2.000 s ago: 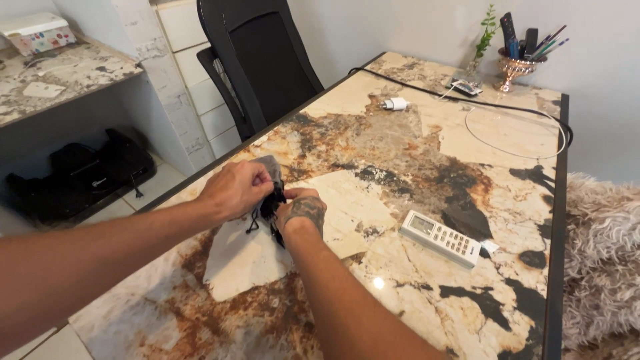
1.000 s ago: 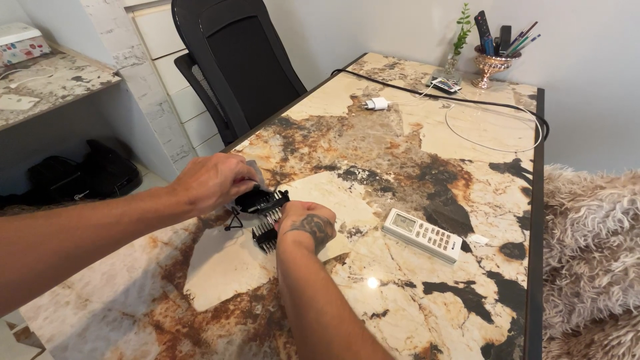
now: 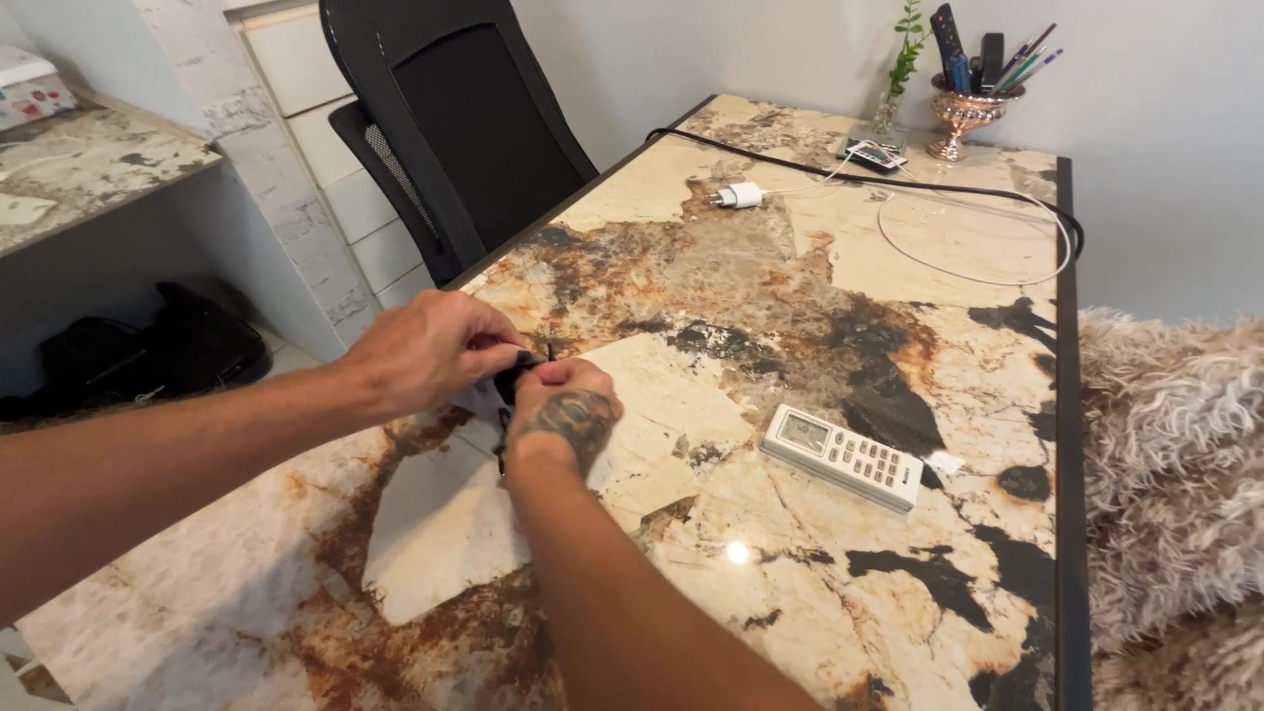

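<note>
My left hand and my right hand meet above the stone-patterned table, left of its middle. Both pinch a small black item, which the fingers mostly cover; what it is cannot be told from this view. A thin dark strap or cord hangs from it beside my right wrist. Part of a greyish, pale piece shows below my left hand. To the right of my hands, a white air-conditioner remote control lies face up on the table.
A white plug adapter with a white cable lies farther back, near a black cable. A copper-coloured cup of pens and a plant sprig in glass stand at the back. Beyond the left edge is a black chair; a shaggy cover is at right.
One second ago the black item was spread between my hands, with a row of light metallic pieces showing. Now my hands are closer together and cover most of it.
</note>
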